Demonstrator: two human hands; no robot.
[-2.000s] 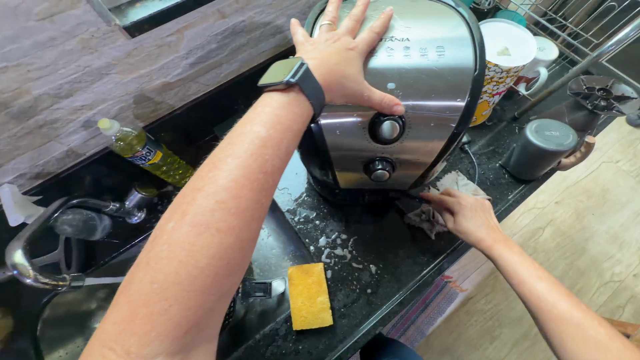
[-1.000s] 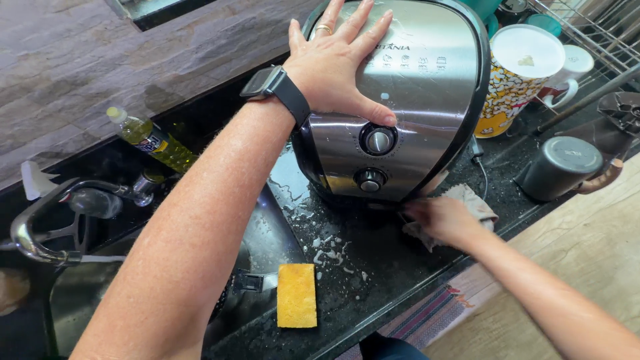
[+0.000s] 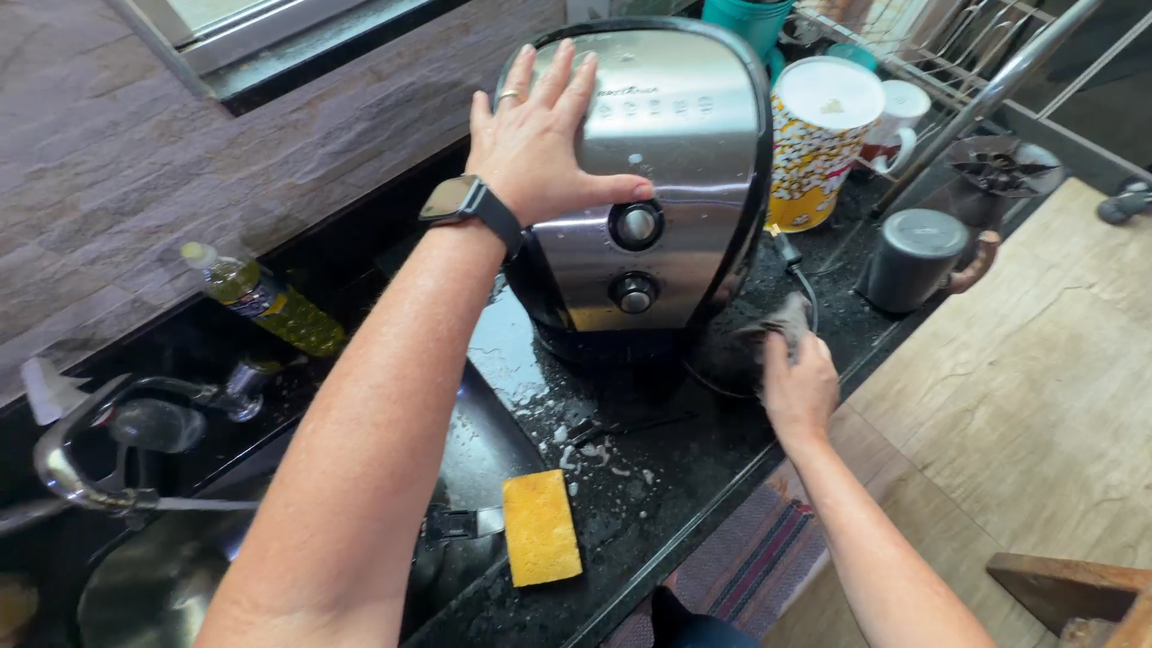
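Observation:
A steel-fronted air fryer (image 3: 666, 144) with two knobs stands on the wet black stone counter (image 3: 621, 531). My left hand (image 3: 540, 144), with a watch on the wrist, lies spread on the upper left of its front, the thumb just above the upper knob. Beside the fryer's lower right, my right hand (image 3: 799, 387) holds a crumpled grey cloth (image 3: 790, 322), slightly blurred. Suds dot the counter below the fryer. A yellow sponge (image 3: 543, 528) lies near the front edge, touching a metal clasp or handle.
At left are a steel faucet (image 3: 67, 450), a sink (image 3: 153, 585) and a bottle of green dish soap (image 3: 270, 301). Right of the fryer stand a popcorn-patterned bucket (image 3: 819, 135), a white mug (image 3: 900, 117), a dark grey cup (image 3: 913, 256) and a wire rack (image 3: 972, 45). A cord runs nearby.
My right hand has moved with the cloth from the fryer's lower edge out to the right, away from its base. My left hand has stayed on the fryer's front.

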